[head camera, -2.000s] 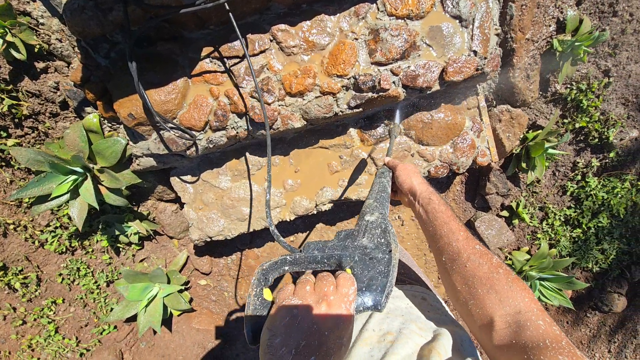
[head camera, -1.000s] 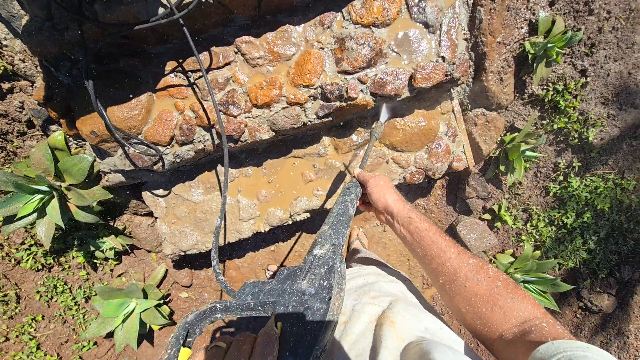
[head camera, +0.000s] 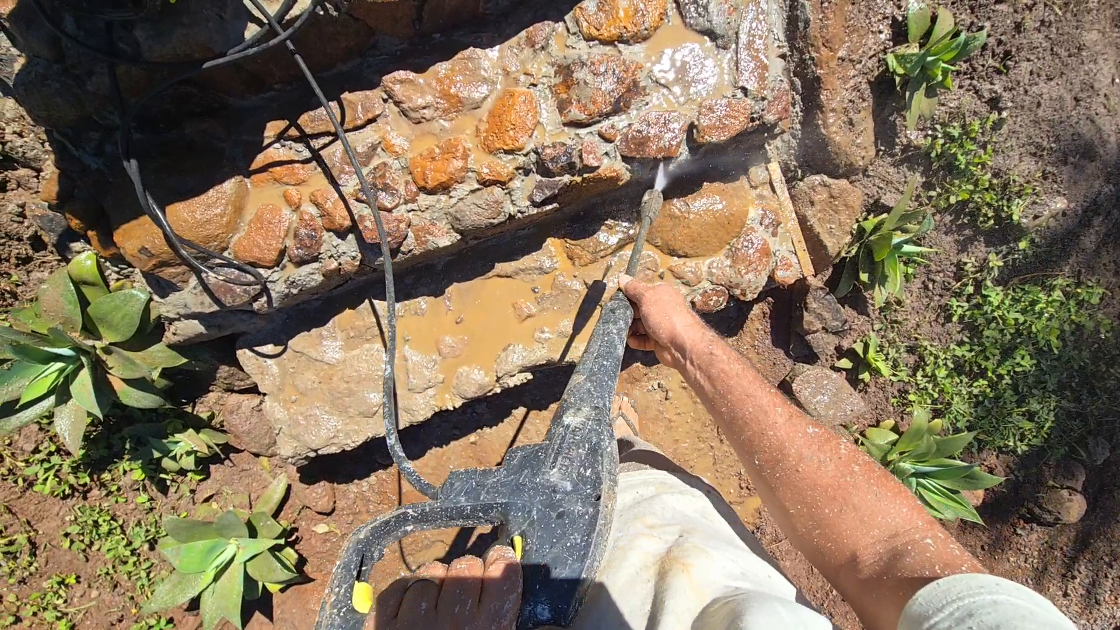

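Observation:
A black pressure washer gun (head camera: 560, 472), spattered with mud, lies across the lower middle. My left hand (head camera: 455, 591) is closed around its rear handle, partly cut off by the bottom edge. My right hand (head camera: 656, 319) grips the front, where the lance (head camera: 640, 236) begins. White spray leaves the nozzle tip and strikes the shaded joint below the upper stone step (head camera: 512, 121). The lower step (head camera: 332, 385) holds muddy water. A black hose (head camera: 388, 324) runs from the gun up over both steps.
More black hose (head camera: 149, 197) loops at the upper left. Succulents (head camera: 229, 556) grow in the soil on both sides. A wooden strip (head camera: 790, 219) stands at the right end of the steps, beside loose rocks (head camera: 825, 394). A foot shows below the lower step.
The nozzle's spray has moved from the right part of the joint leftward, then stays near the large tan stone. Both hands keep hold of the gun. The view shifts slightly.

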